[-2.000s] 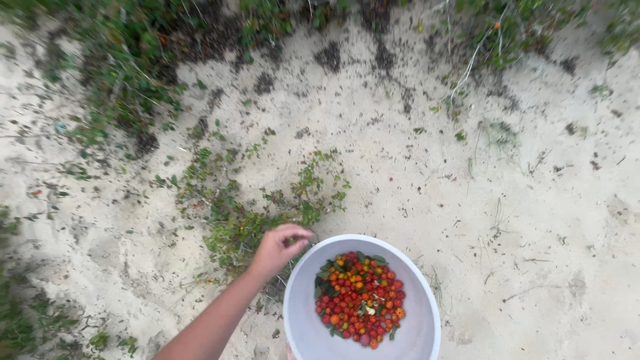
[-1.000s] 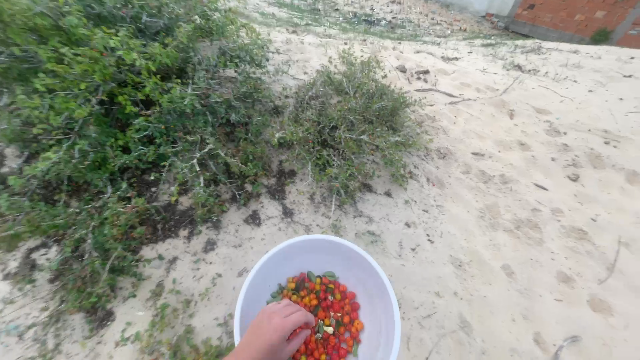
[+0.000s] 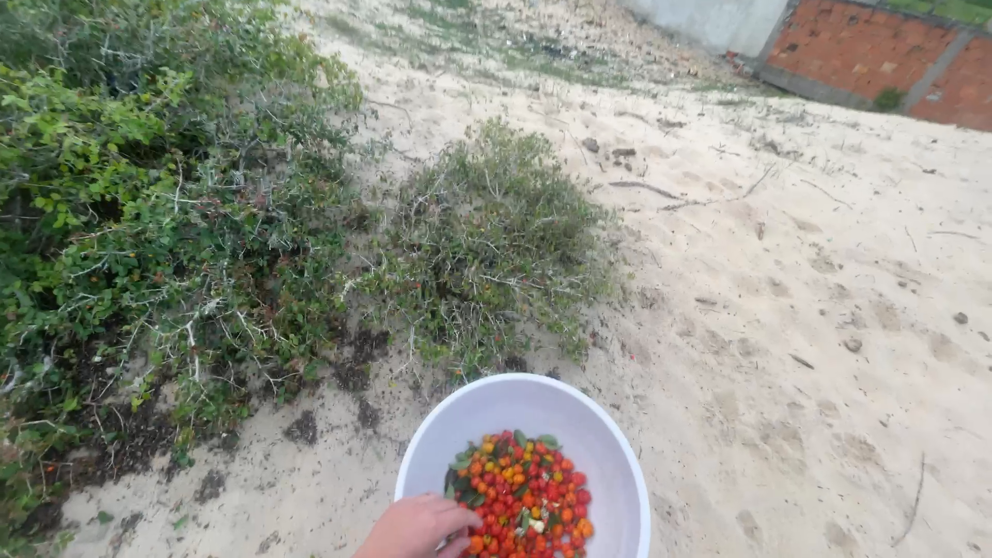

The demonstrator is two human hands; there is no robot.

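Note:
A white plastic bowl (image 3: 612, 465) at the bottom centre holds many small red, orange and yellow fruits (image 3: 515, 496) with some green leaves among them. Over the bowl's left rim reaches my left hand (image 3: 426, 531), its curled fingertips at the fruits on the left side. Whether the fingers hold a fruit cannot be made out. My right hand does not show, and what supports the bowl is hidden.
A large thorny green bush (image 3: 170, 232) fills the left, with a smaller shrub (image 3: 496, 240) just beyond the bowl. Pale sand (image 3: 775, 372) with twigs, stones and footprints lies to the right. A brick wall (image 3: 860, 50) stands at the top right.
My left hand was outside the bowl's left rim two seconds ago and is now inside it at the fruits. The view has tilted up to show the bushes and wall.

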